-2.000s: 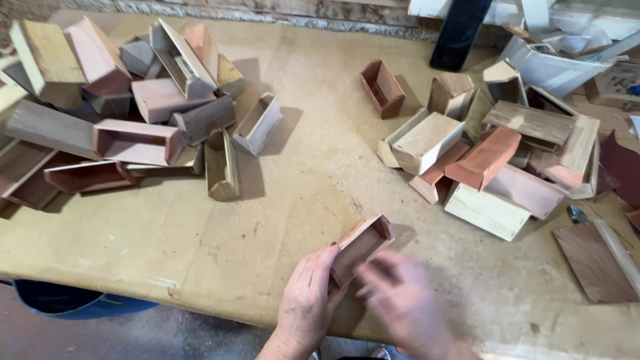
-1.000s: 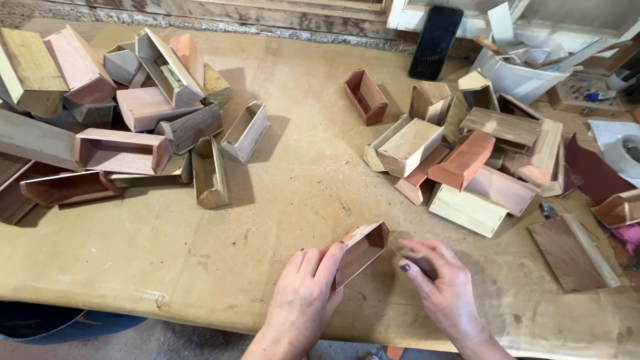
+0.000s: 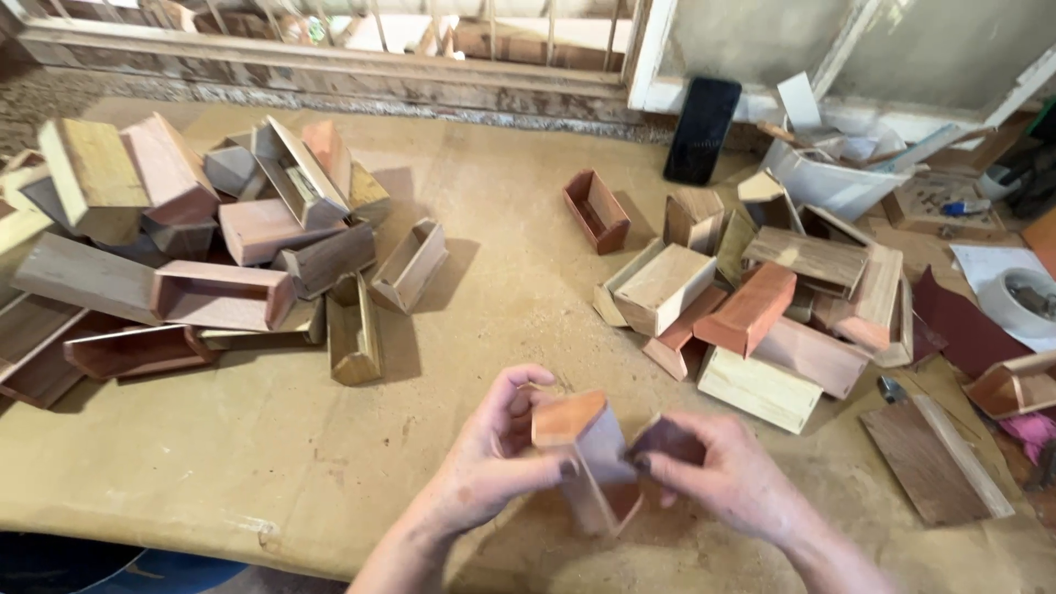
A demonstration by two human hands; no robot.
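Observation:
My left hand (image 3: pixel 503 462) grips a small open wooden box (image 3: pixel 605 445) near the front of the table, tilted with its reddish end piece facing up. Between the thumb and fingers of my right hand (image 3: pixel 726 470) is a dark folded piece of what looks like sandpaper (image 3: pixel 670 442), close against the box's right edge. Both the box and the folded piece are slightly blurred. A heap of similar small wooden boxes (image 3: pixel 223 295) lies to the left, and another heap (image 3: pixel 747 309) lies to the right. One reddish box (image 3: pixel 596 211) stands apart, behind my hands.
A black phone (image 3: pixel 703 130) leans at the window frame, beside a white plastic tub (image 3: pixel 833 177) of scraps. At the right are a flat wooden piece (image 3: pixel 928 462), dark red sheet material (image 3: pixel 961 322) and a roll of tape (image 3: pixel 1023 301). A blue container (image 3: pixel 124 565) sits below the front edge.
The box in my left hand has turned so its end piece faces up. My right hand, apart from the box one second ago, is now close against it with the dark piece.

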